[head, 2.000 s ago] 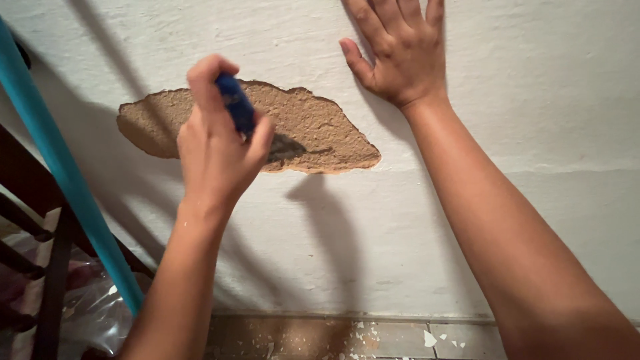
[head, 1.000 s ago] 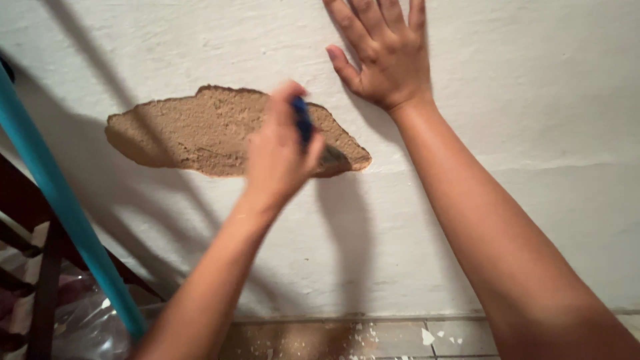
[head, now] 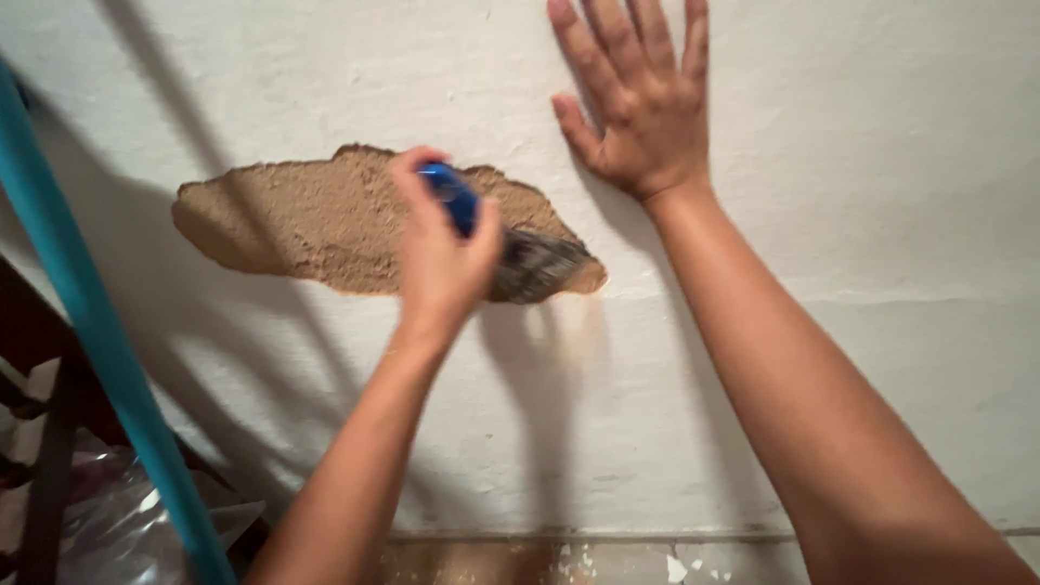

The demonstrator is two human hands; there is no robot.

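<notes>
My left hand is closed around the blue handle of a brush. The brush's dark, blurred bristles lie over the lower right part of a patch of bare brown plaster, where the white surface of the wall is broken away with a ragged edge. To the upper right of the patch, my right hand rests on the white wall with its fingers spread and nothing in it. Part of the brush's handle is hidden by my left hand.
A turquoise pole slants down the left side, in front of dark wooden bars and a clear plastic bag. White flakes lie on the tiled floor along the foot of the wall.
My left hand has moved with the brush from the middle of the bare patch toward its right end. The right hand stays flat on the wall.
</notes>
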